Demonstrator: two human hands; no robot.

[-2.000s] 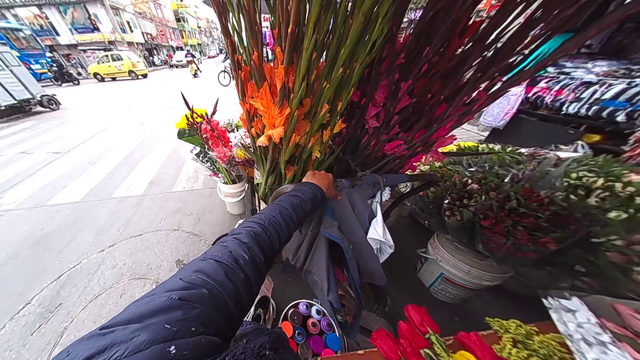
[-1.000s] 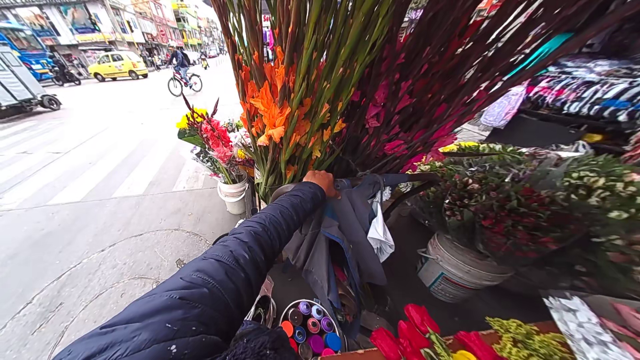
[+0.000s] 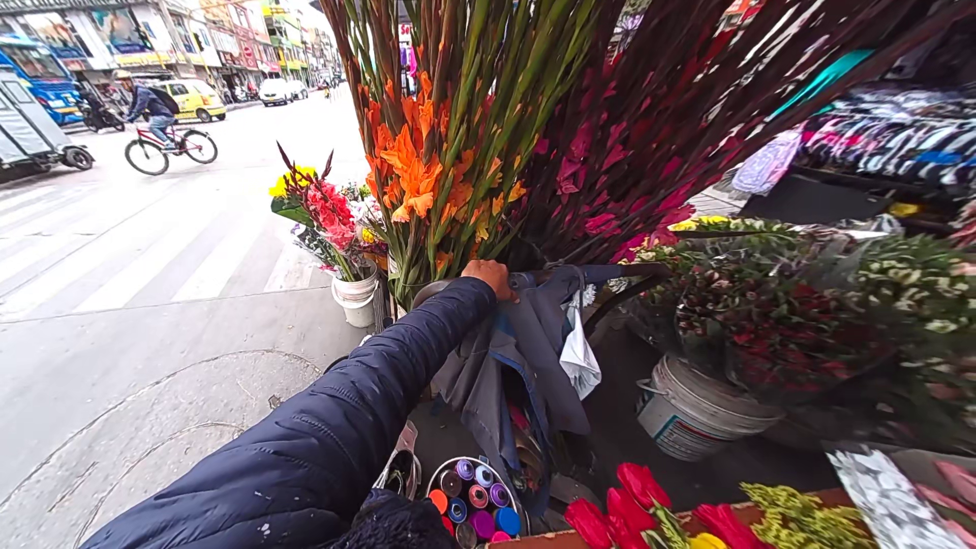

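My left hand (image 3: 492, 278), at the end of a dark blue quilted sleeve, is closed around a bar, mostly hidden under the hand and cloth. Grey-blue cloth (image 3: 526, 366) hangs from the bar, with a small white bag (image 3: 579, 354) beside it. Right behind the hand stand tall gladiolus stems with orange blooms (image 3: 412, 175) and others with magenta blooms (image 3: 587, 183). Below the hand, a round container holds several spray cans with coloured caps (image 3: 476, 499). My right hand does not show.
A white bucket of mixed flowers (image 3: 354, 299) stands left on the pavement. At right are a white bucket (image 3: 698, 412) and wrapped bouquets (image 3: 793, 320). Red flowers (image 3: 640, 488) are at the bottom. A cyclist (image 3: 156, 110), a yellow car (image 3: 191, 99) and a grey cart (image 3: 30, 126) are on the street.
The cyclist, absent two seconds ago and on the street one second ago, is now farther left. My left hand has stayed at the same place on the bar.
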